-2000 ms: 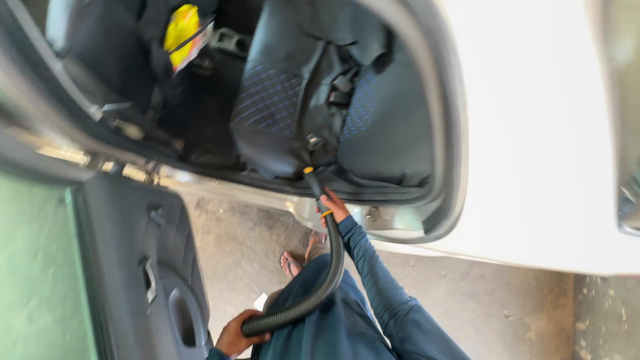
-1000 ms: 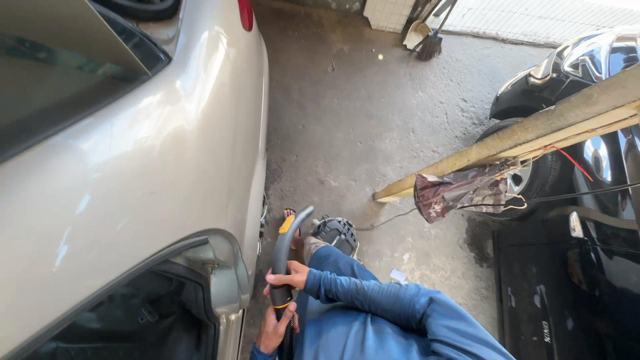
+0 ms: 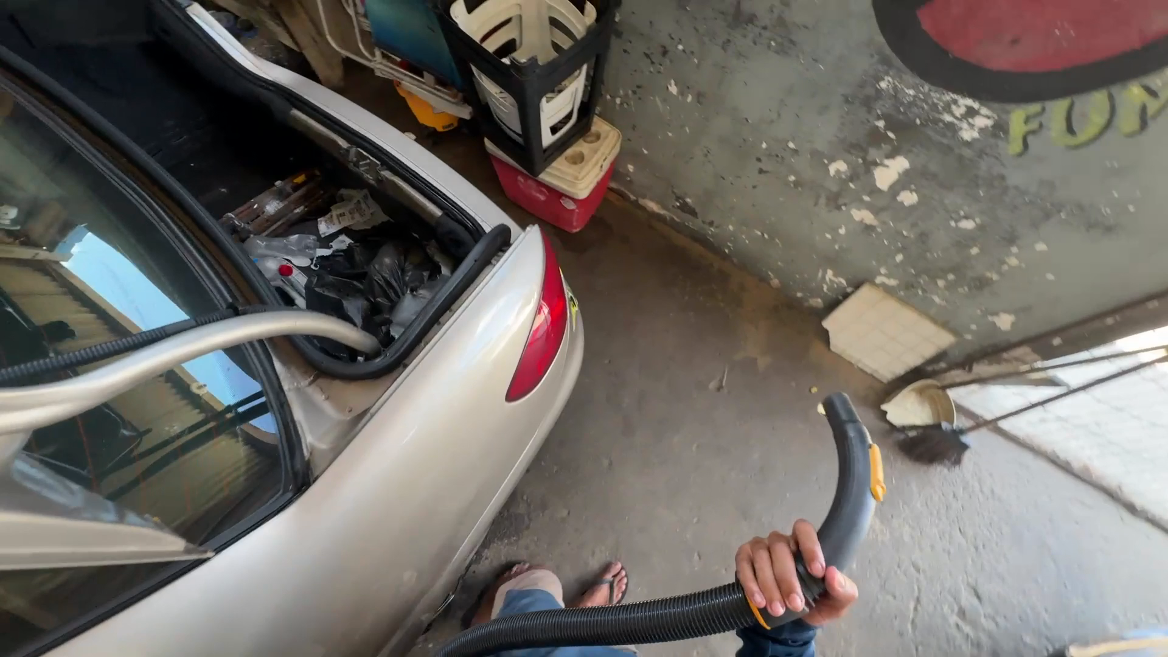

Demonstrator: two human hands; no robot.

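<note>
My right hand [image 3: 794,575] grips the dark curved handle [image 3: 849,511] of a vacuum cleaner hose, its fingers wrapped around the lower end by an orange ring. The bent tube points upward, with an orange slider on its outer side. From the handle a black corrugated hose [image 3: 620,623] runs left along the bottom edge, in front of my legs. My left hand is out of view. To the left stands a silver car [image 3: 401,438] with its trunk open. Black plastic bags [image 3: 365,283], a clear bag and papers lie in the trunk.
A red cooler [image 3: 552,196] with a black crate [image 3: 538,100] on it stands by the painted wall [image 3: 766,146]. A tile panel [image 3: 885,331] leans there, near a dustpan [image 3: 917,404] and a broom [image 3: 935,444]. The red tail light [image 3: 543,328] juts near the walkway.
The view has swung toward the car's rear and open trunk. One second ago both hands were on the hose handle; now only my right hand shows, holding it farther out to the right.
</note>
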